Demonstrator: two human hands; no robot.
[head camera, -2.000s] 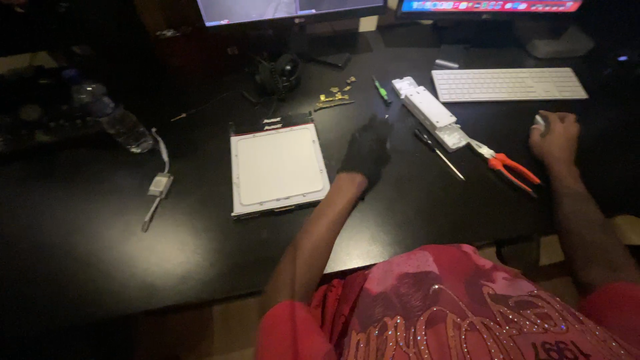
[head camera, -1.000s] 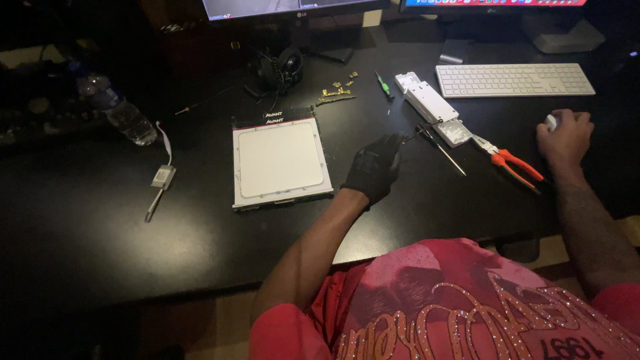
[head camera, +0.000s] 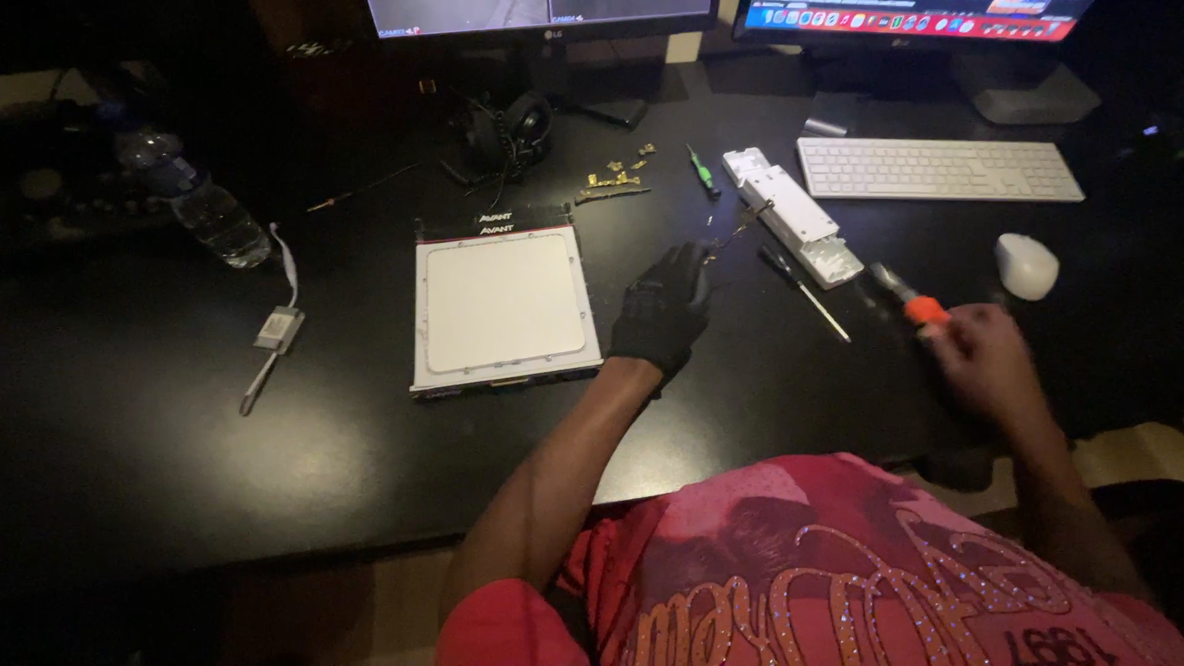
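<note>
My left hand (head camera: 661, 310), in a black glove, holds a thin dark wiry piece (head camera: 740, 222) that extends over the edge of a white plastic housing (head camera: 788, 205). On the right, my bare right hand (head camera: 985, 356) grips the orange handles of a pair of pliers (head camera: 911, 294), blurred by motion. A screwdriver (head camera: 805, 293) with a black handle lies between the hands, below the housing. Left of my gloved hand, a square white panel (head camera: 506, 303) rests on a flat box. A small green screwdriver (head camera: 702, 173) and several gold-coloured metal bits (head camera: 614, 180) lie farther back.
A white keyboard (head camera: 939, 169) and a white mouse (head camera: 1027, 266) are at the right. Headphones (head camera: 509, 134) sit below one monitor. At the left are a clear plastic bottle (head camera: 217, 217) and a small white driver box (head camera: 278, 329) with cables. The desk's front edge runs before my body.
My right hand has let go of the mouse and moved down and left onto the pliers. The thin dark piece in my left hand now reaches over the white housing.
</note>
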